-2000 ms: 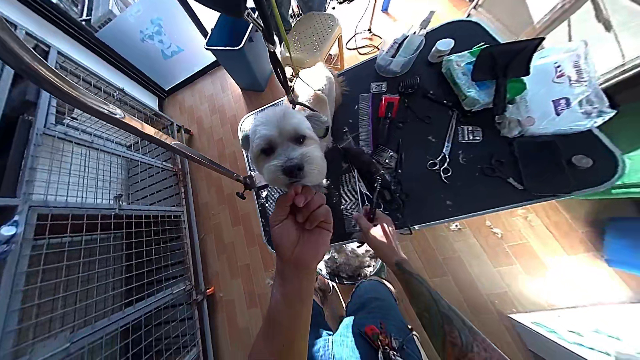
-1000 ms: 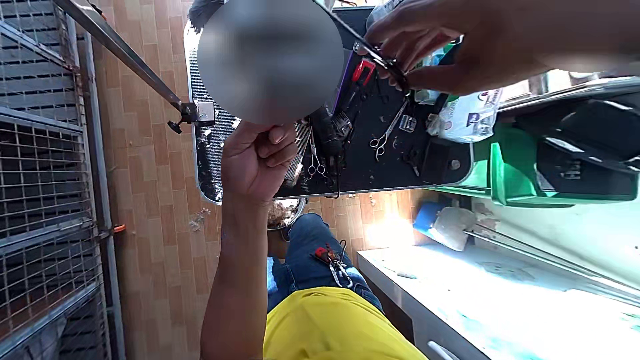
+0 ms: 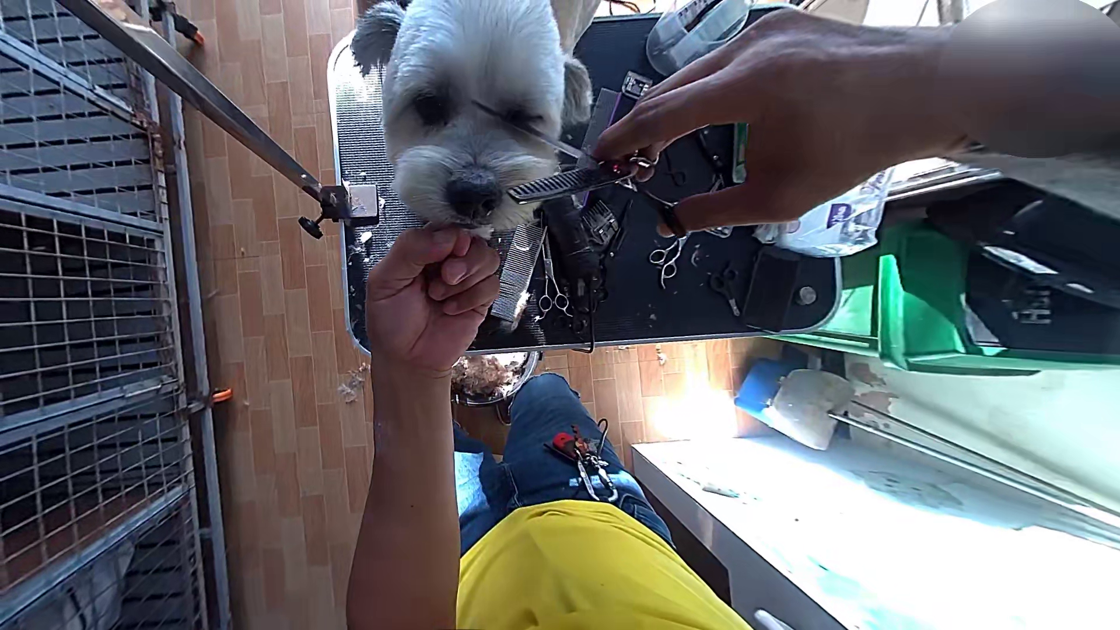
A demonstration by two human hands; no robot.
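Observation:
A small white dog [image 3: 477,96] with grey ears faces me on the black grooming table [image 3: 682,306]. My left hand [image 3: 433,293] is closed on the fur under its chin, just below the nose. In my right hand [image 3: 744,122] is a pair of thinning shears [image 3: 569,182], fingers and thumb at the handles. Their blades are apart; the toothed one lies beside the muzzle, and the other points up across the face near the eye. A metal comb [image 3: 518,271], scissors [image 3: 551,293] and a black clipper [image 3: 573,245] lie below the shears.
A metal grooming arm [image 3: 201,96] is clamped to the table's left edge. Wire cages [image 3: 87,289] stand at the left. A bowl of cut fur [image 3: 490,376] sits below the front edge. More scissors [image 3: 668,258] and a plastic tub [image 3: 696,35] are on the table; a white counter [image 3: 787,516] is at lower right.
My right hand has come up from the tools at the table's front edge, and now holds the thinning shears at the dog's muzzle. My left hand remains at the chin. The view has shifted.

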